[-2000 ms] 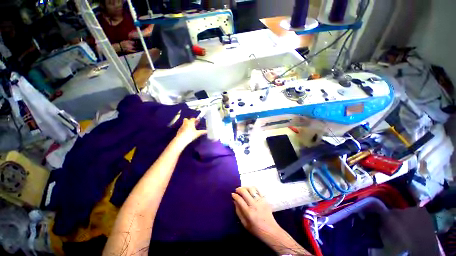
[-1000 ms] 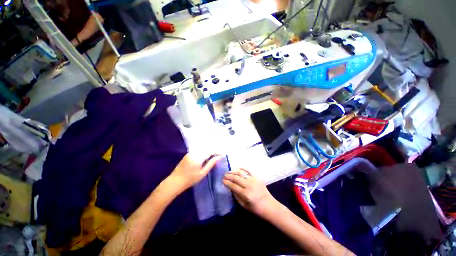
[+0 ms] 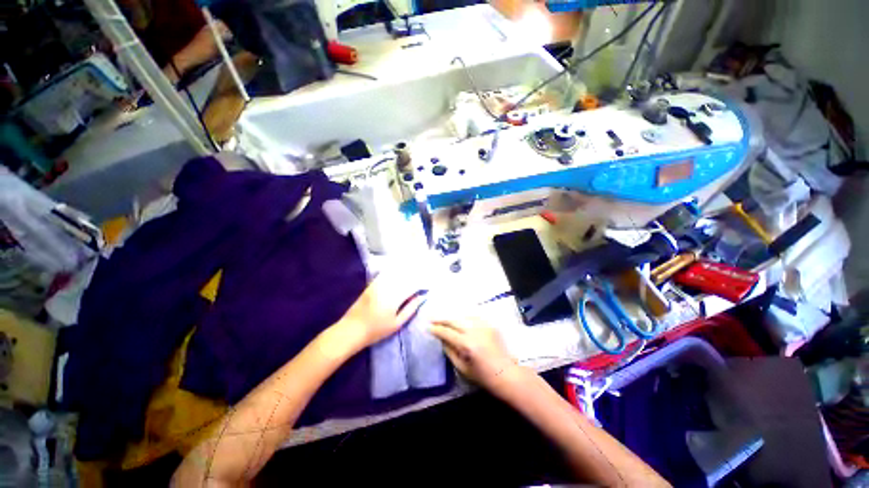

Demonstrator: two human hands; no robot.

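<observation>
The dark purple garment point(image 3: 276, 276) lies heaped on the table left of the needle. A pale lilac-grey strip point(image 3: 407, 362) runs along its right side and hangs toward the table's front edge. My left hand point(image 3: 381, 310) lies on the upper part of the strip, fingers pointing right. My right hand point(image 3: 474, 351) is at the strip's right edge, fingertips near the left ones. Glare washes out the fingertips, so their grip is unclear. The white and blue sewing machine point(image 3: 591, 176) stands behind, its needle area point(image 3: 448, 243) above my hands.
A black phone point(image 3: 527, 272), blue-handled scissors point(image 3: 615, 319), dark strips point(image 3: 596, 267) and a red tool point(image 3: 717, 280) lie right of the needle. A red-rimmed basket point(image 3: 581, 381) stands at front right. Yellow cloth point(image 3: 167, 419) lies under the garment. A person's arm point(image 3: 200, 48) shows behind.
My left hand has come down from the needle area to the front, and my right hand has moved in beside it. The garment's right edge now shows the pale strip. The view has shifted.
</observation>
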